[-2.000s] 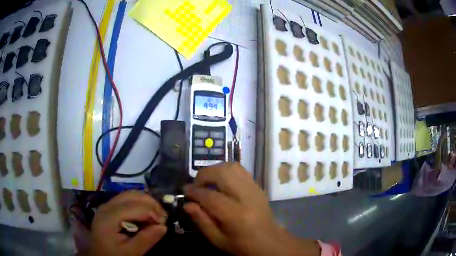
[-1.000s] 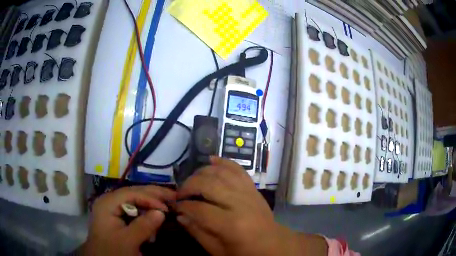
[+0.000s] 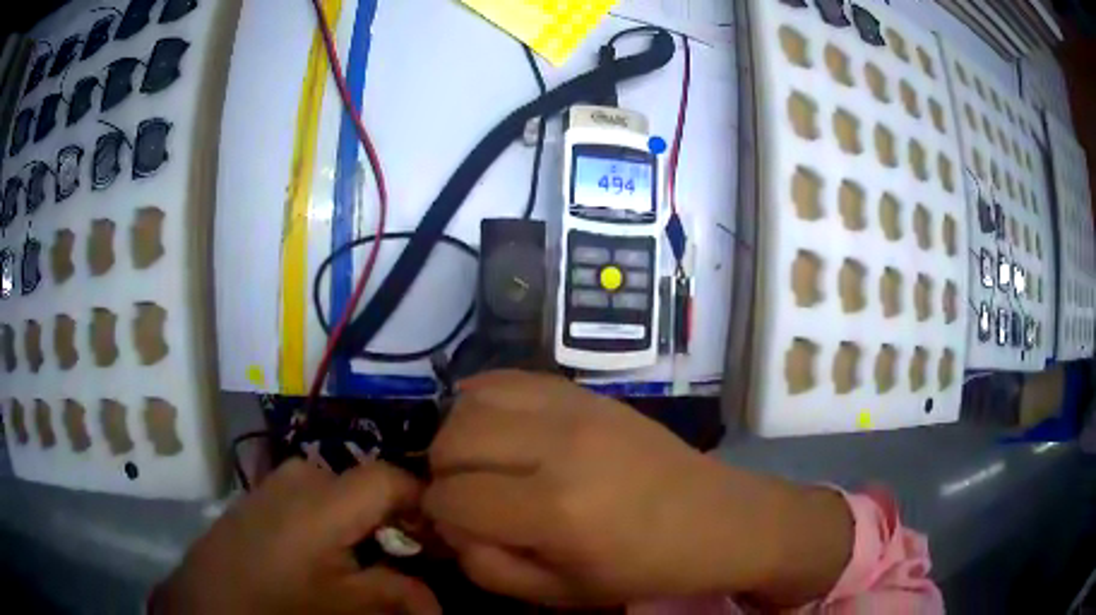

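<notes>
My left hand (image 3: pixel 307 547) is at the bottom, cut off by the lower edge, with a small white connector or tool (image 3: pixel 398 541) between its fingers. My right hand (image 3: pixel 565 493) meets it, fingers curled together; what they pinch is hidden. The handheld digital meter (image 3: pixel 611 240) lies beyond them and reads 494. A dark flat bar (image 3: pixel 513 282) lies left of the meter, its near end close to my right fingers.
Foam tray (image 3: pixel 180 252) at left holds black wired components (image 3: pixel 150 147) in its far rows. Another foam tray (image 3: pixel 769 240) stands at right, with more trays beyond. A thick black cable (image 3: pixel 451 204), a red wire (image 3: pixel 382 180) and a yellow sticker sheet (image 3: pixel 559 27) lie on the bench.
The view has shifted, so the meter and right trays sit higher and further right. My hands stay together; the left fingers have turned with the white piece. The reading is unchanged.
</notes>
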